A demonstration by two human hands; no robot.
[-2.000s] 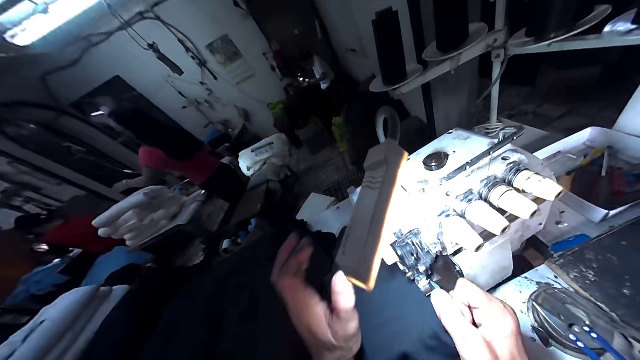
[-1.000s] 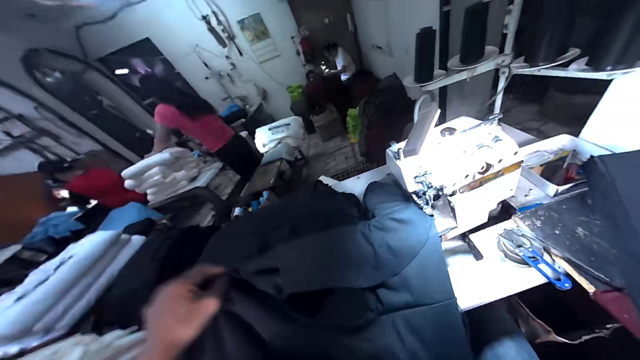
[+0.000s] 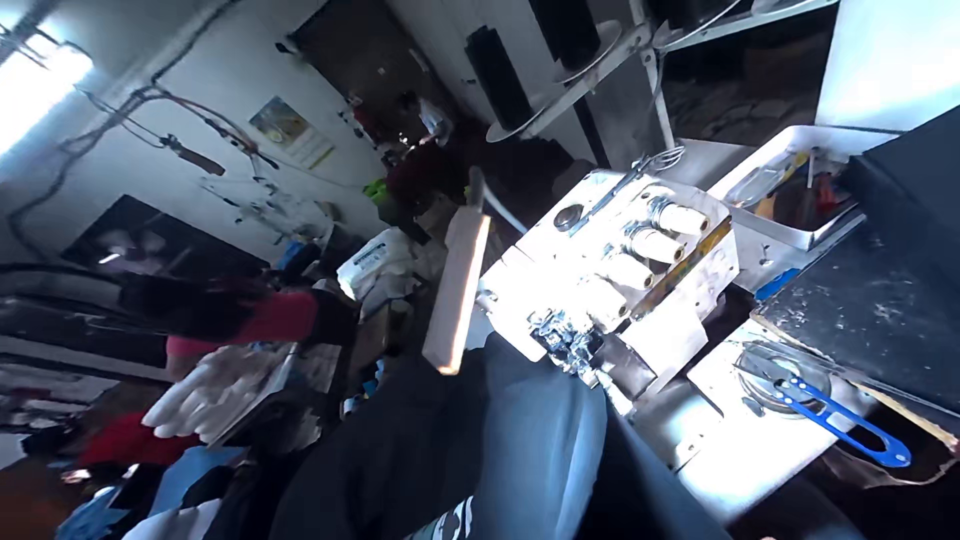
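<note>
Neither of my hands can be made out; at most a tiny skin-toned spot shows at the bottom edge, too little to identify. A dark padded garment [image 3: 540, 427] lies across the lower middle, its upper end against the needle and presser-foot area of a white overlock sewing machine [image 3: 540, 262]. The machine is brightly lit and has several tension dials in a row. A long pale cover or plate [image 3: 459, 292] stands up at its left side. Blue-handled thread snips [image 3: 847, 424] rest on the machine table, over a round metal part. What lies under the garment is hidden.
Black thread cones [image 3: 499, 79] stand on a rack above the machine. A white tray [image 3: 780, 225] holds small tools, beside a dark panel [image 3: 885, 300] at right. Stacked white pieces [image 3: 217, 390] lie at left near a person in a pink top [image 3: 277, 319]. Another person [image 3: 431, 120] is farther back.
One second ago a blurred hand was over the dark garment at lower left; it is out of sight now. The view has tilted strongly. The garment still reaches the machine.
</note>
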